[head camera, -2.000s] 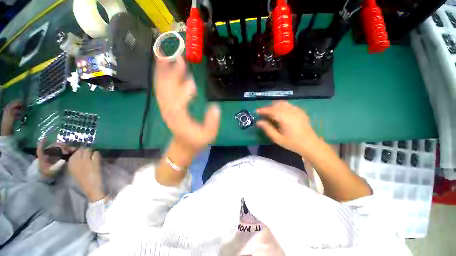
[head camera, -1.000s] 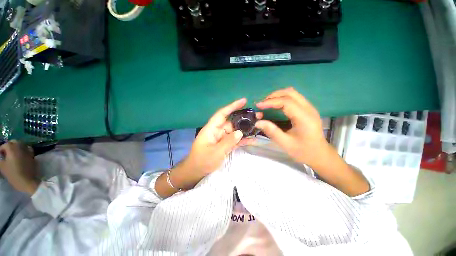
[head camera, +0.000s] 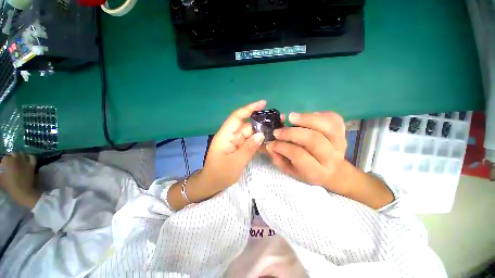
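A small black camera module (head camera: 266, 120) is held up between both hands, just in front of the bench edge. My left hand (head camera: 234, 140) grips it from the left, with the thumb at its lower side and the index finger at its top left. My right hand (head camera: 313, 146) is at its lower right, with fingertips on or very close to it. Fingers cover its lower edge. The hands are bare.
The black press fixture (head camera: 271, 50) stands on the green mat (head camera: 217, 89), its top cut off. A partly filled white blister tray (head camera: 415, 163) lies below the bench edge at right. At left are a dark dispenser (head camera: 68, 35), black cable (head camera: 104, 103), dotted sheet (head camera: 40, 127) and a neighbour's hand (head camera: 19, 174).
The module was on the mat by my right hand two seconds ago; both hands then took it up. Since one second ago it has tilted, and my right fingers have curled in lower. The view has shifted.
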